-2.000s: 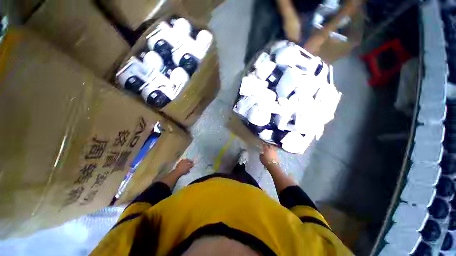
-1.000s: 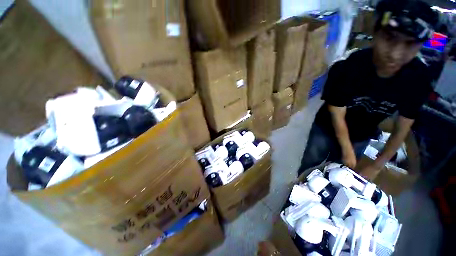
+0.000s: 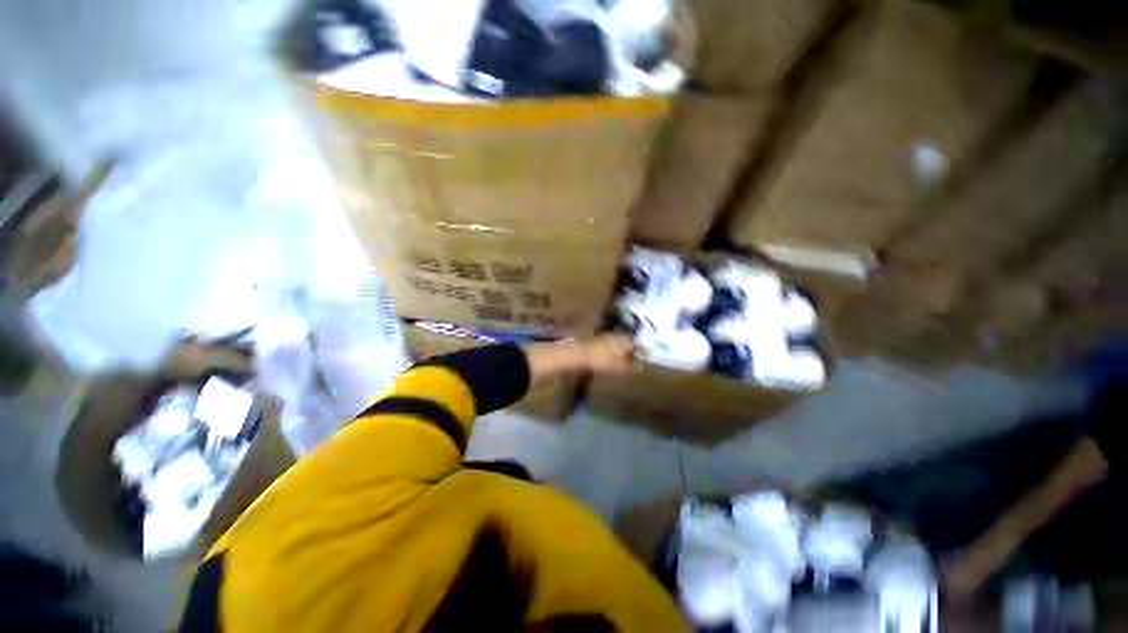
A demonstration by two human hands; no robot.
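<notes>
The picture is blurred. My left hand (image 3: 604, 356) reaches out to the left rim of a low carton (image 3: 674, 408) heaped with white-and-black camera units (image 3: 730, 322). Its fingers are smeared, so I cannot tell whether they grip the rim. My right hand is out of the picture. A second carton (image 3: 643, 532) heaped with camera units (image 3: 804, 563) stands at the bottom right, partly cut off by the lower edge.
A tall carton (image 3: 507, 198) with camera units on top stands beyond my left arm. Another open carton (image 3: 93, 433) is at the lower left, near whitish translucent sheeting (image 3: 186, 260). Brown cartons (image 3: 854, 148) line the upper right. A blurred forearm (image 3: 1027, 513) shows at the right.
The view has swung left. My left arm has come into view, with the hand at the low carton. The heaped carton in front now sits lower, and the coworker is mostly out of view.
</notes>
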